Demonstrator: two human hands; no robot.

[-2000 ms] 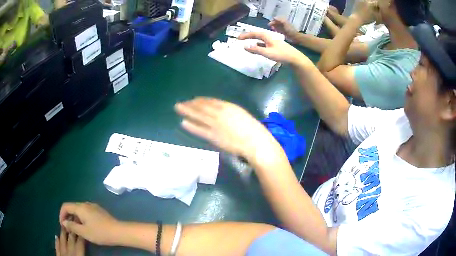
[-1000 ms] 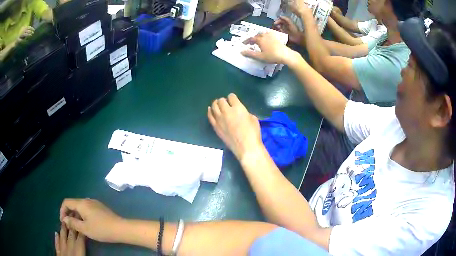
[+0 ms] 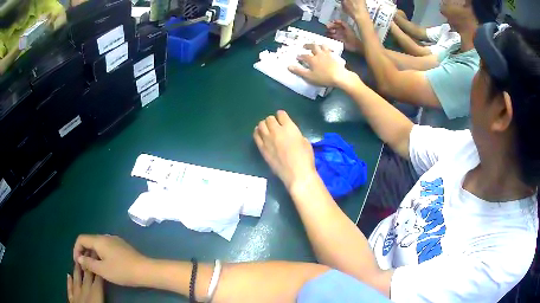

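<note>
A long white carton (image 3: 237, 189) with small dark print lies on the dark green table in front of me. A wrinkled white pouch (image 3: 188, 214) lies against its near side. My right hand (image 3: 106, 258) is at the lower left, below the pouch and apart from it, with curled fingers over the fingers of my left hand. Whether it holds anything small is hidden. My left hand (image 3: 84, 288) shows only extended fingers with small gaps, cut off by the bottom edge, and nothing shows in them.
Black boxes (image 3: 92, 89) with white labels are stacked at the left. A blue bin (image 3: 187, 42) stands behind them. A neighbour at right rests one hand (image 3: 284, 145) beside a blue cloth (image 3: 338, 165) and another on white cartons (image 3: 281, 68). More people sit beyond.
The neighbour's near hand has come down beside the blue cloth from its blurred raised position. The carton, pouch and my hands keep their places; the view has shifted slightly.
</note>
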